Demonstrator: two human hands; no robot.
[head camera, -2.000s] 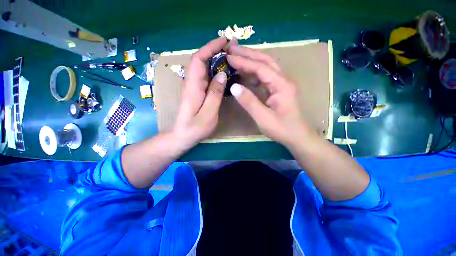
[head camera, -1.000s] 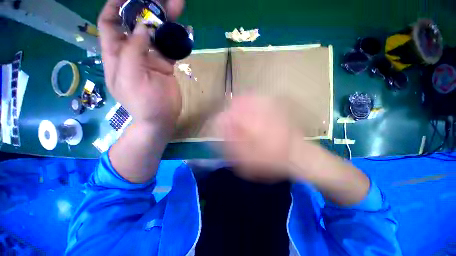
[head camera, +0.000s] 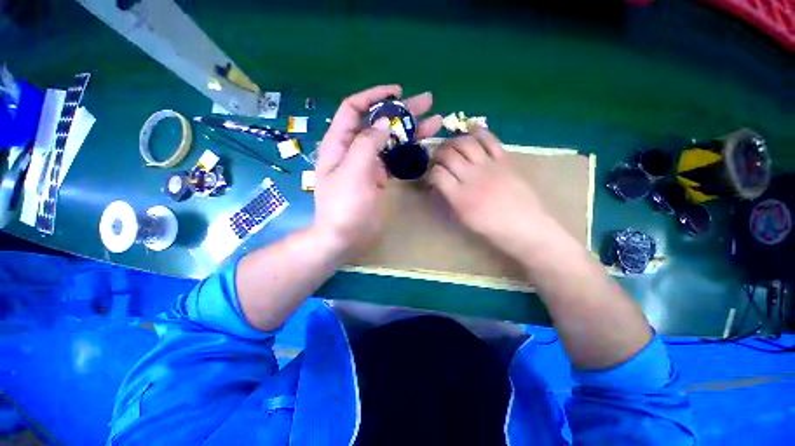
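My left hand (head camera: 350, 179) holds a round watch case (head camera: 392, 115) above the upper left of the tan mat (head camera: 488, 257). The case is open, with yellow and pale parts showing inside. A flat black display disc (head camera: 407, 162) hangs at its lower edge, beside my left fingertips. Any strip joining disc and case is too small to tell. My right hand (head camera: 488, 187) is just right of the disc, palm down, with fingers curled towards it. Whether it grips anything is hidden.
Left: tape roll (head camera: 166, 139), white-flanged reel (head camera: 119, 226), pad sheet (head camera: 259, 209), partly assembled unit (head camera: 207, 180), dark tools (head camera: 248, 129). Cream scraps (head camera: 464, 123) lie above the mat. Right: black round pieces (head camera: 629, 181), round bundled part (head camera: 631, 251), striped warning tape (head camera: 700, 169).
My left hand has come back from the upper left with the case and disc. My right hand has moved up beside them. Dark tweezers seen on the mat one second ago no longer show. The view has shifted.
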